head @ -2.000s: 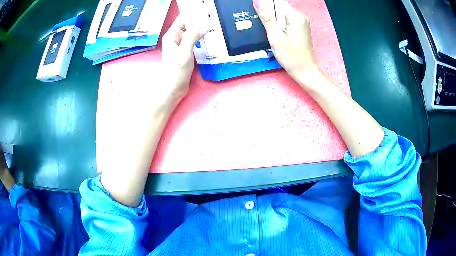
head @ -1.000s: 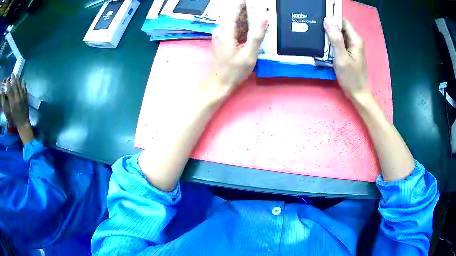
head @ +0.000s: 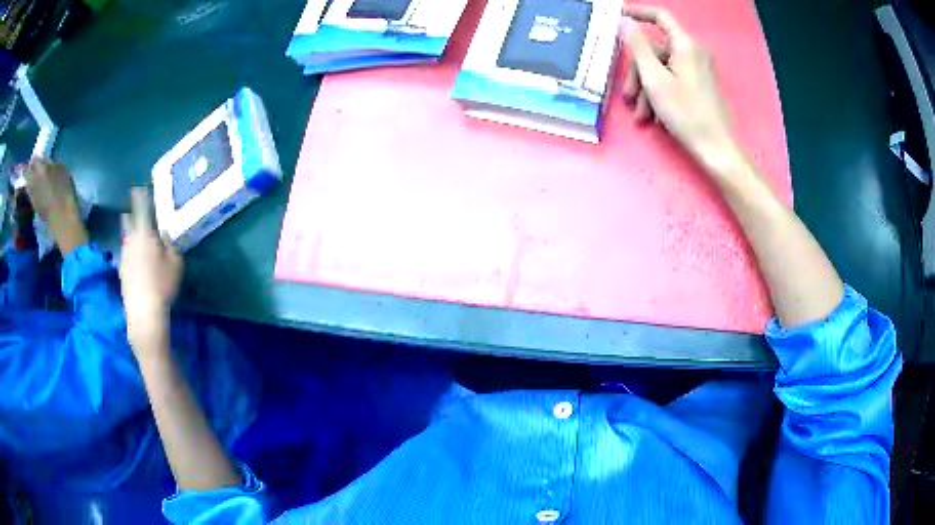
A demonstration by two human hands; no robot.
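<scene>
A thick stack of white and blue cartons (head: 543, 41) with a dark device picture on top lies on the pink-red mat (head: 492, 226). My right hand (head: 677, 87) is at the stack's right edge, fingers bent and apart, not closed around it. A white and blue retail box (head: 210, 169) is at the left over the dark green bench, turned at an angle. My left hand (head: 151, 261) is at its lower left corner, fingers apart; whether it touches the box is unclear. A second pile of flat cartons (head: 379, 36) lies at the mat's upper left, cut off by the top edge.
Another person's hand (head: 56, 200) and blue sleeve are at the far left, by a long white piece (head: 36, 103). The pale edge of the scale (head: 907, 82) shows at the right, with a white tag (head: 907, 156). The bench edge (head: 513, 323) runs in front of me.
My left hand has let go of the cartons and moved far left. The cartons now lie on the mat. The box at left is nearer me and turned. My right hand has shifted slightly left.
</scene>
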